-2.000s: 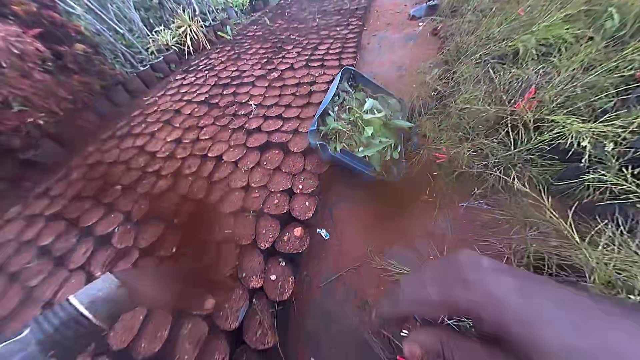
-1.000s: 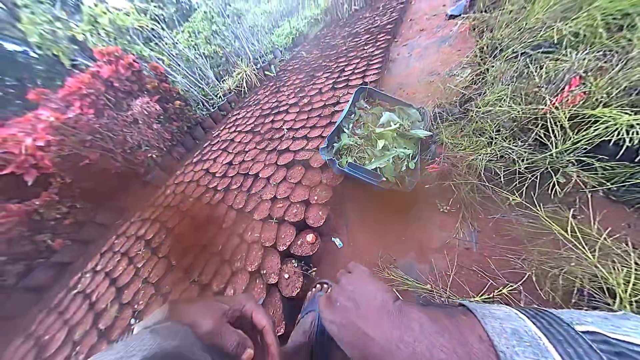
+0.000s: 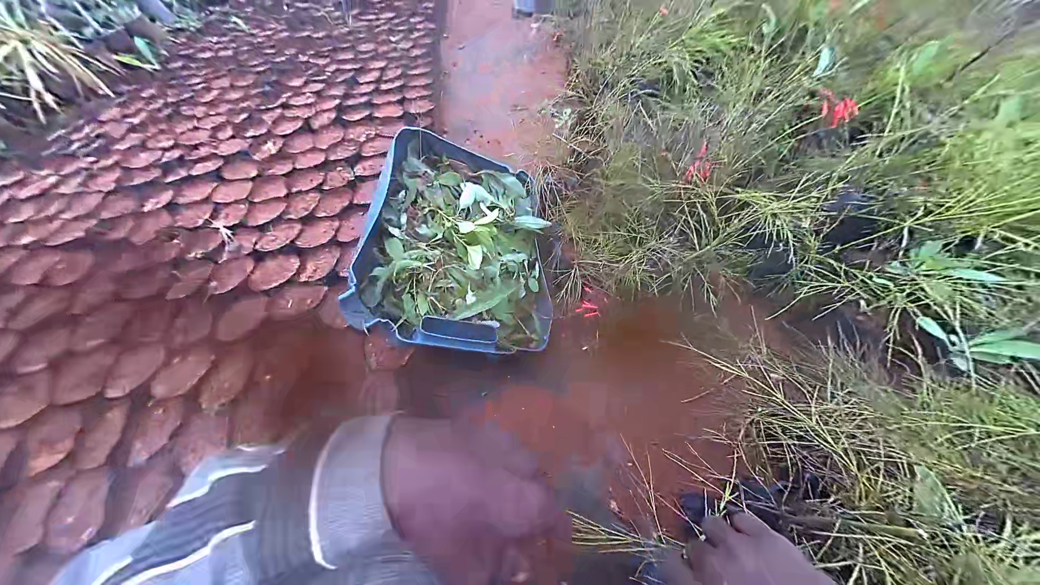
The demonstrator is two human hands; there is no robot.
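My left hand (image 3: 479, 504), blurred, reaches from a striped grey-and-white sleeve (image 3: 284, 512) at the bottom centre, over the red wet ground; its fingers are not clear. At the bottom right my right hand (image 3: 739, 552) has its fingers at the dark base of thin-stemmed green plants (image 3: 780, 422); whether they grip anything is hidden. Beyond the left hand stands a blue plastic crate (image 3: 459, 333) filled with cut leafy green shoots (image 3: 463, 244). It sits partly over the rows of soil-filled pots (image 3: 276, 272) and partly on the path.
Closely packed pots of red soil cover the left side. A narrow red earth path (image 3: 504, 81) runs away between them and the dense thin-leaved plants with red flowers (image 3: 841, 110) on the right. A spiky pale plant (image 3: 41, 65) grows at the upper left.
My hands were close together over the edge of the pots a second ago; now the right one is at the plants on the right and the left is over the path. The view has shifted.
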